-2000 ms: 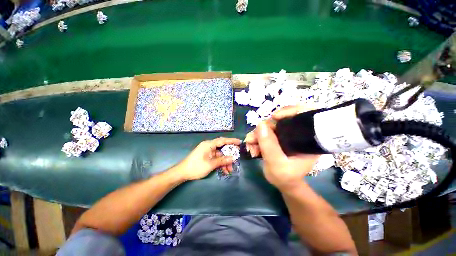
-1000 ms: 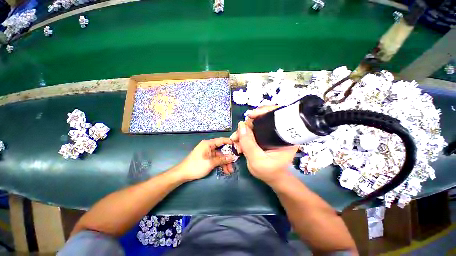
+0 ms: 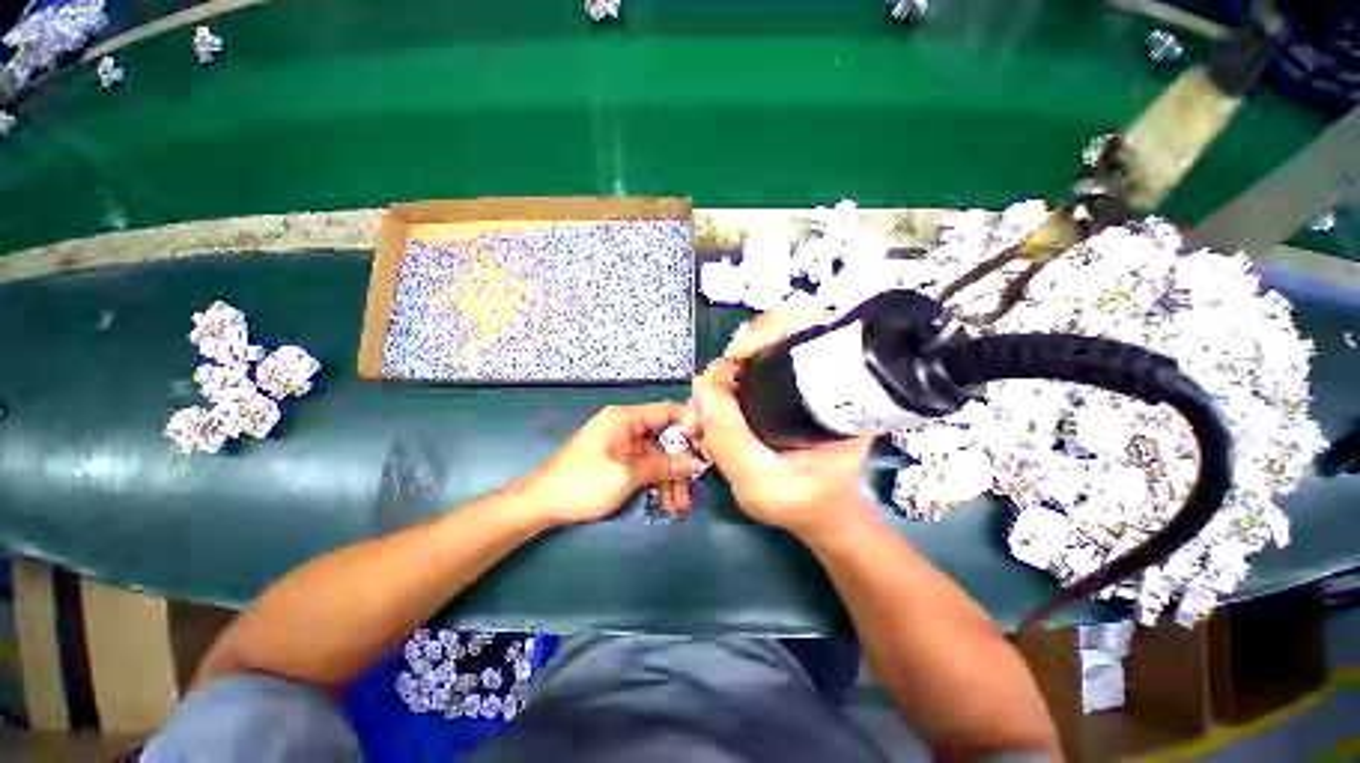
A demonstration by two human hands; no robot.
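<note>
My left hand holds a small white part between thumb and fingers, just above the dark green bench. My right hand is closed around the black electric screwdriver, which has a white label. Its front end points at the white part; the tip is hidden by my right fingers. A ribbed black hose curves from its back over the heap. The shallow cardboard screw tray lies beyond my hands, full of speckled blue-white grains with a yellowish patch.
A large heap of white parts lies right; a small cluster lies left. A green conveyor belt beyond carries scattered parts. A metal hook and pale hanger arm are upper right. A blue bin and cardboard boxes are below.
The screwdriver and my right hand have moved left, closer to my left hand, and the driver is angled differently. The hanger arm has swung into view. Parts on the belt have shifted left.
</note>
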